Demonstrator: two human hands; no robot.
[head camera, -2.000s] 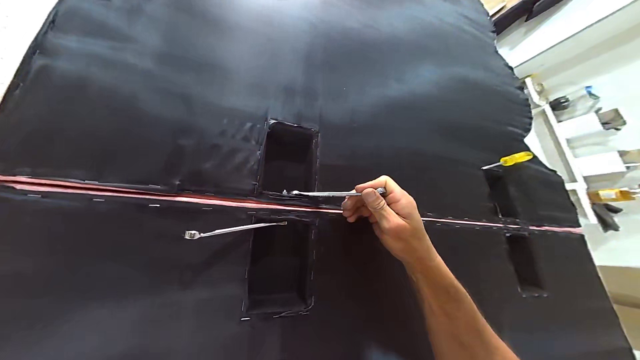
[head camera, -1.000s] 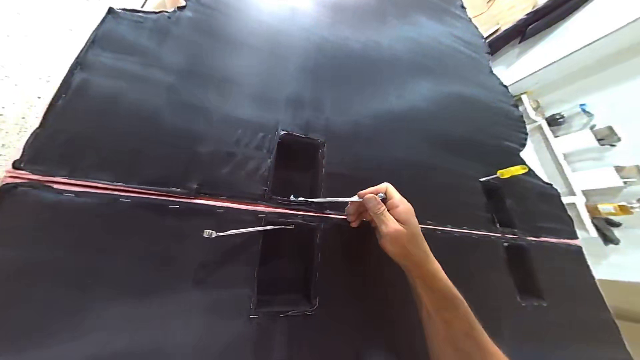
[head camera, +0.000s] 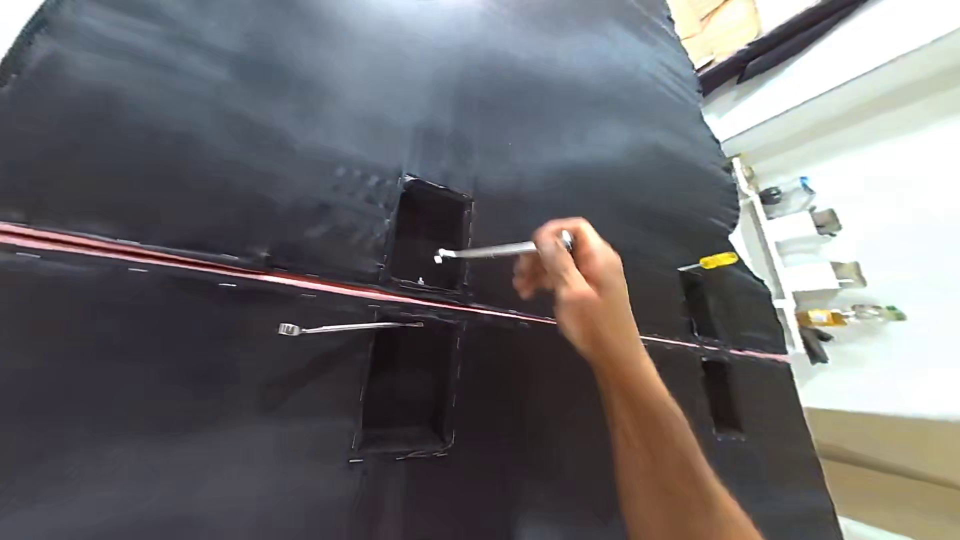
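Note:
My right hand (head camera: 577, 274) grips the end of a metal wrench (head camera: 495, 250), whose far head lies over the upper rectangular opening (head camera: 427, 225) in black stapled fabric (head camera: 225, 165). A small bolt end (head camera: 421, 281) shows at that opening's lower edge, just below the wrench head. A second wrench (head camera: 352, 328) sticks out leftward from the top of the lower opening (head camera: 409, 390), and nothing holds it. Between the two fabric panels runs a pink strip (head camera: 285, 280). My left hand is out of view.
A yellow-handled screwdriver (head camera: 718, 260) rests by another opening (head camera: 696, 300) on the right, with one more opening (head camera: 721, 397) below it. Beyond the fabric edge, a white shelf (head camera: 776, 262) holds bottles and other things. Dark cloth (head camera: 765, 45) lies at the upper right.
The wrench in my right hand has come away from the bolt end at the opening's lower edge and moved up. The other wrench still sticks out at the lower opening.

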